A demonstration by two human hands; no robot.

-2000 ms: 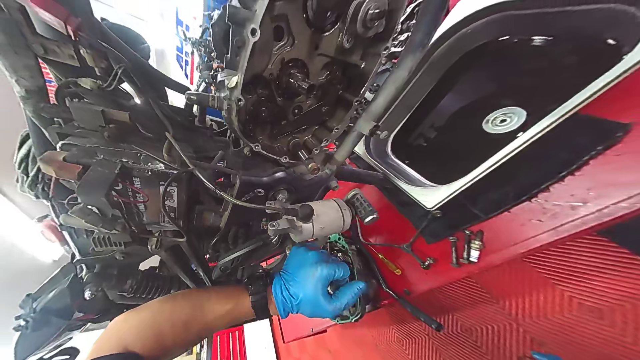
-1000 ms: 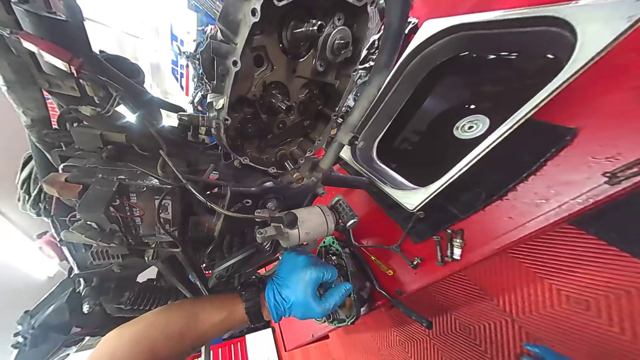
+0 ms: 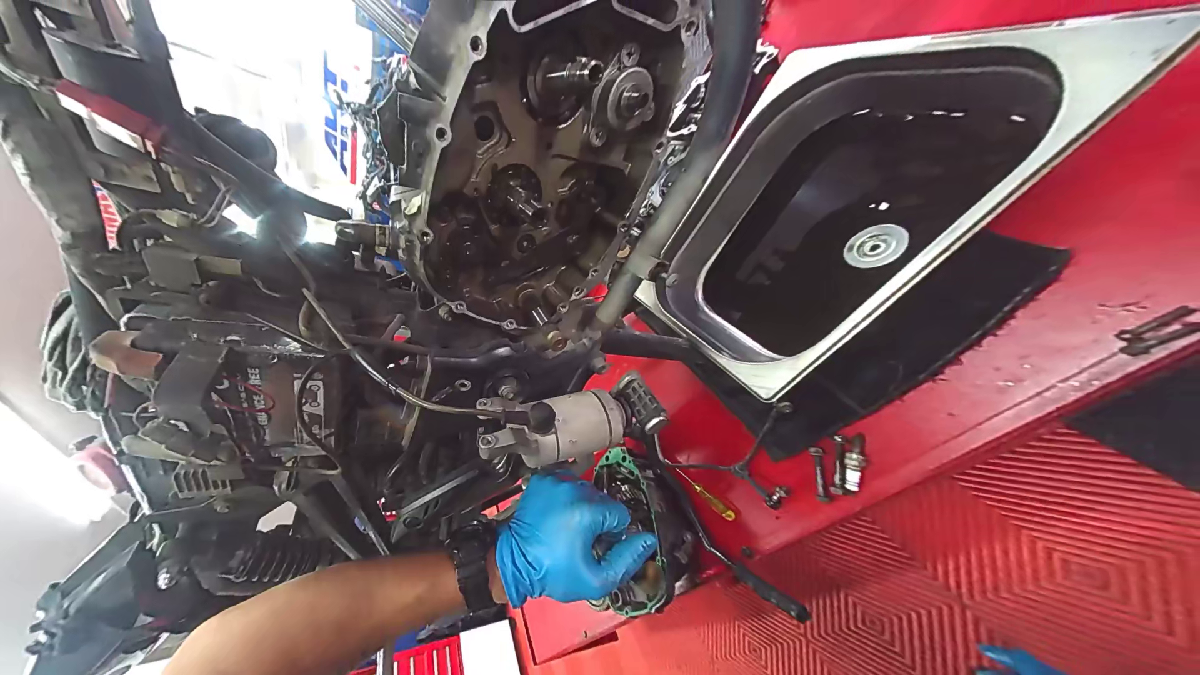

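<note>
My left hand (image 3: 574, 536), in a blue glove, is over an engine side cover with a green gasket (image 3: 647, 607). Its fingers are curled and partly inside the cover; whether they grip a part there is hidden. Of my right hand (image 3: 1017, 659), only blue-gloved fingers show at the bottom right edge, apart from the cover. A grey cylindrical starter motor (image 3: 574, 429) hangs by a cable just above my left hand. Higher up, the motorcycle's open engine case (image 3: 553, 178) shows shafts and gears inside.
A metal-rimmed pan (image 3: 797, 370) with dark liquid and a round metal part stands on a black mat (image 3: 975, 319). Bolts (image 3: 851, 464), a yellow-handled screwdriver (image 3: 717, 503) and a black-handled lever (image 3: 769, 589) lie near the red platform's edge. The frame tube (image 3: 689, 178) crosses beside the engine.
</note>
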